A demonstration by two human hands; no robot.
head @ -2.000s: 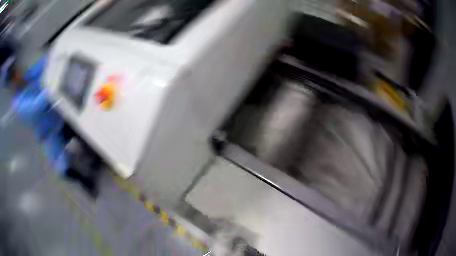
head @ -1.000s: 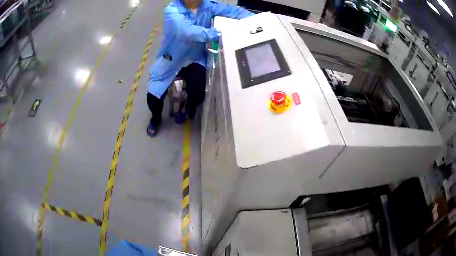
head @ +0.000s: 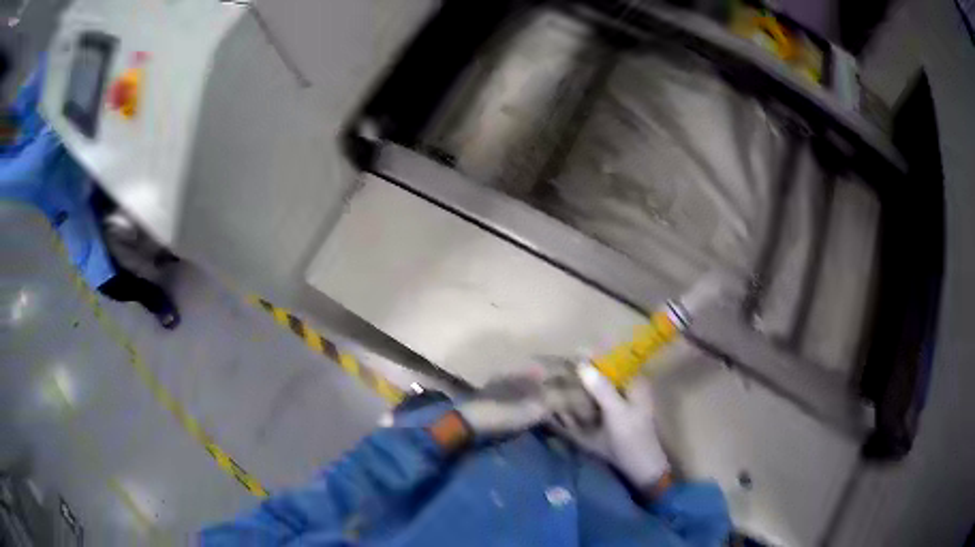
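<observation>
A yellow glue tube with a pale nozzle points up and to the right, over the front edge of the conveyor opening. My right hand, in a white glove, is shut around its lower part. My left hand, in a stained glove, is beside the tube's lower end, close against my right hand. Its fingers are blurred, so I cannot tell what it grips. The white front ledge lies beyond my hands. Behind it is the conveyor opening with a pale dirty sheet.
A white machine housing with a touchscreen and red emergency stop button stands at the upper left. A person in a blue smock is at the left edge. Yellow-black tape marks the floor. Conveyor rails border the opening.
The view has swung from the touchscreen and person back to the conveyor opening. Both my hands and the yellow tube have come into view.
</observation>
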